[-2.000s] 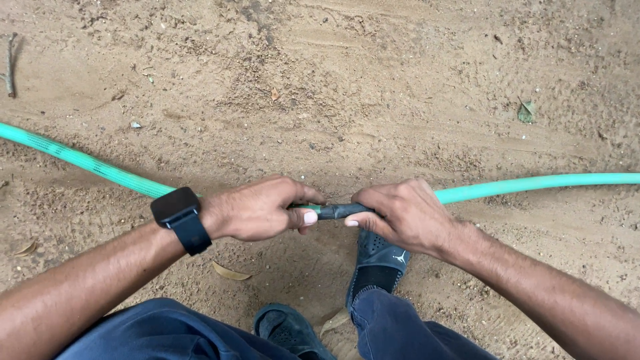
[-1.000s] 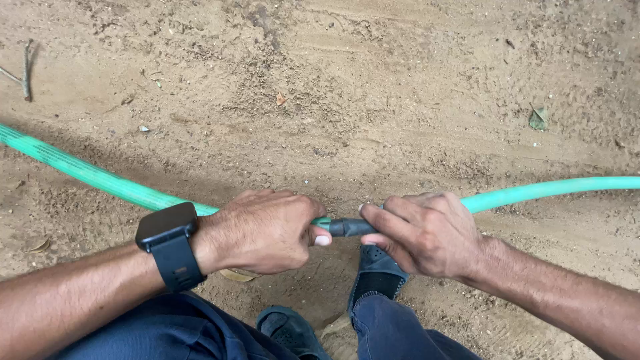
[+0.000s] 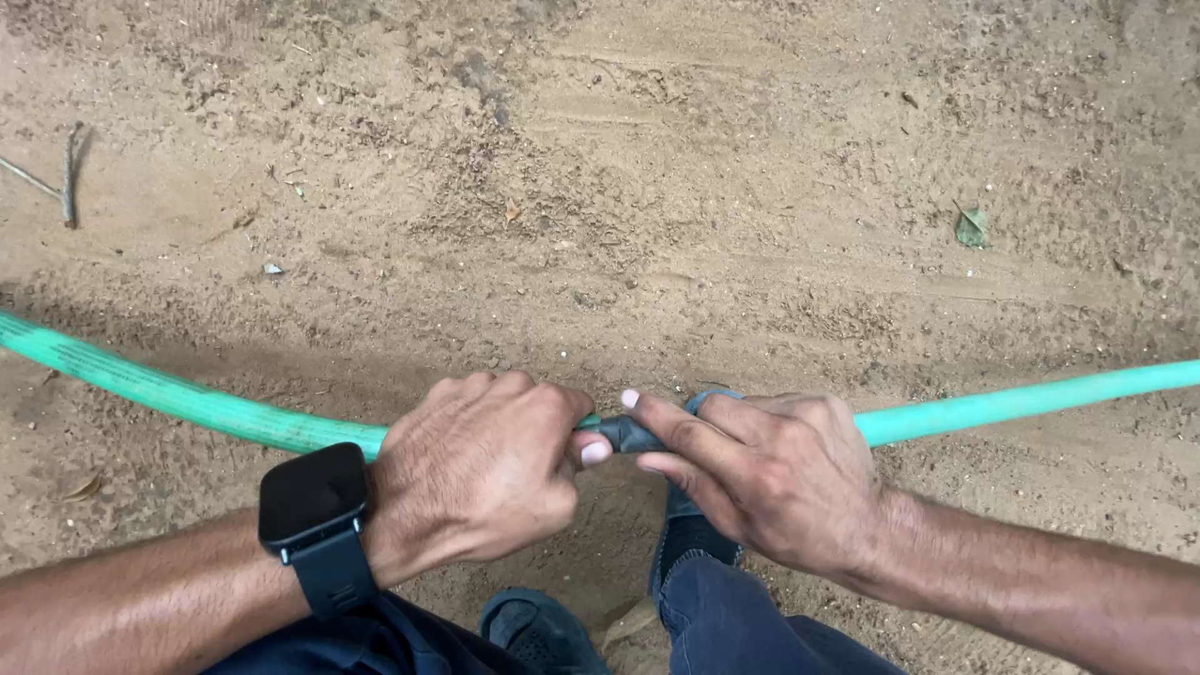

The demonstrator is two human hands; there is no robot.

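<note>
A green garden hose (image 3: pixel 216 410) runs across the view from the left edge to the right edge. Near its middle a stretch is wrapped in black tape (image 3: pixel 626 435). My left hand (image 3: pixel 487 459), with a black smartwatch (image 3: pixel 314 497) on the wrist, is closed round the hose just left of the tape, thumb at the tape's edge. My right hand (image 3: pixel 783 473) grips the hose from the right, its thumb below and index finger over the black wrap, with that fingertip raised. The palms hide the hose inside both hands.
Sandy soil (image 3: pixel 600 234) lies under the hose. Dry twigs (image 3: pixel 69 178) are at the upper left, and a green leaf (image 3: pixel 971 227) is at the right. Below the hands are my two dark shoes (image 3: pixel 539 630) and blue trouser legs (image 3: pixel 741 614).
The index finger of my right hand has straightened and now reaches over the black tape. Both hands keep their hold on the hose. The view has shifted slightly.
</note>
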